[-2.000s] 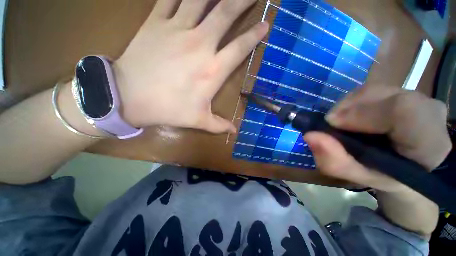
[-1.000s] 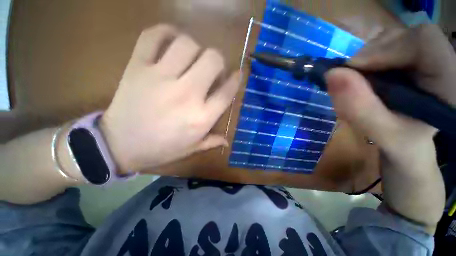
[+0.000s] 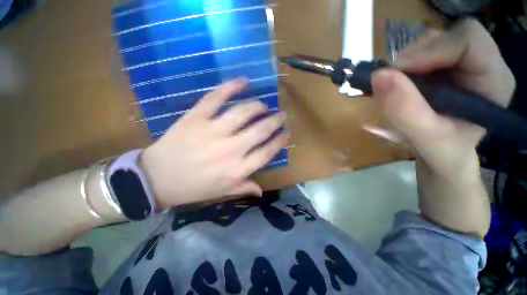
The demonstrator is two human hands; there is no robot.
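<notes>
A blue solar panel (image 3: 190,52) with pale lines across it lies on the brown tabletop, its top cut off by the picture's edge. Short wire ends stick out at both sides. My left hand (image 3: 214,144) lies on the panel's lower part, fingers spread over it, gripping nothing. My right hand (image 3: 439,86) holds a black soldering iron (image 3: 370,76) like a pen. The iron's tip points left, close to the panel's right edge; I cannot tell whether it touches.
A white strip (image 3: 358,29) lies on the brown tabletop (image 3: 323,109) right of the panel. A blurred silver bundle (image 3: 403,36) is beside it, near my right hand. Dark objects stand at the top right. The table's front edge runs close to my body.
The panel now shows further left in the view and turned. My left hand has moved from beside its left edge onto its surface. The iron's tip is now by the panel's right edge.
</notes>
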